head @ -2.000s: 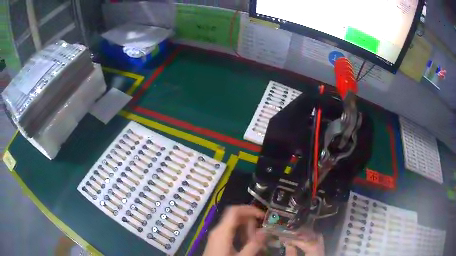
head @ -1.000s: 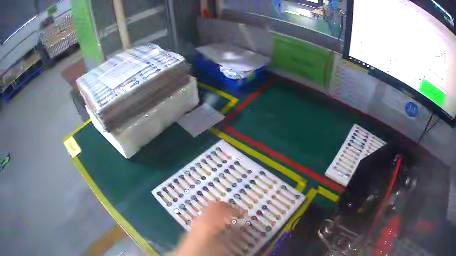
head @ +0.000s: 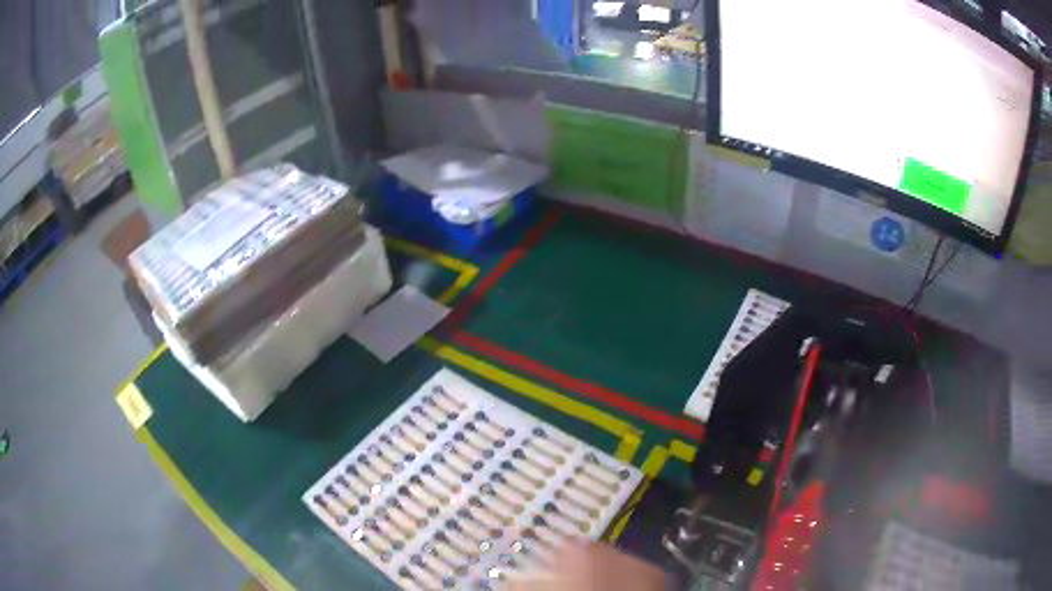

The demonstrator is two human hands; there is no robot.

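Observation:
The white parts tray (head: 473,417) lies in front of me with columns of small flex circuit assemblies (head: 444,493). A hand (head: 594,568), which looks like my left hand, is blurred at the bottom edge over the tray's lower right corner. Its fingers and anything in them are hidden or cut off. The black test fixture (head: 738,433) stands at the right. Its red clamp handle (head: 794,537) points down toward me. My right hand cannot be made out.
A wrapped stack of trays (head: 248,237) sits on a white foam box (head: 288,335) at the left, beside a grey card (head: 398,323). A blue bin (head: 467,219) stands behind. Another tray (head: 721,358) lies behind the fixture. The monitor (head: 865,104) is at upper right.
The view has swung left, then slightly back right. The red handle has gone from upright to pointing down. The left hand went from the fixture to the tray, then right to its lower corner.

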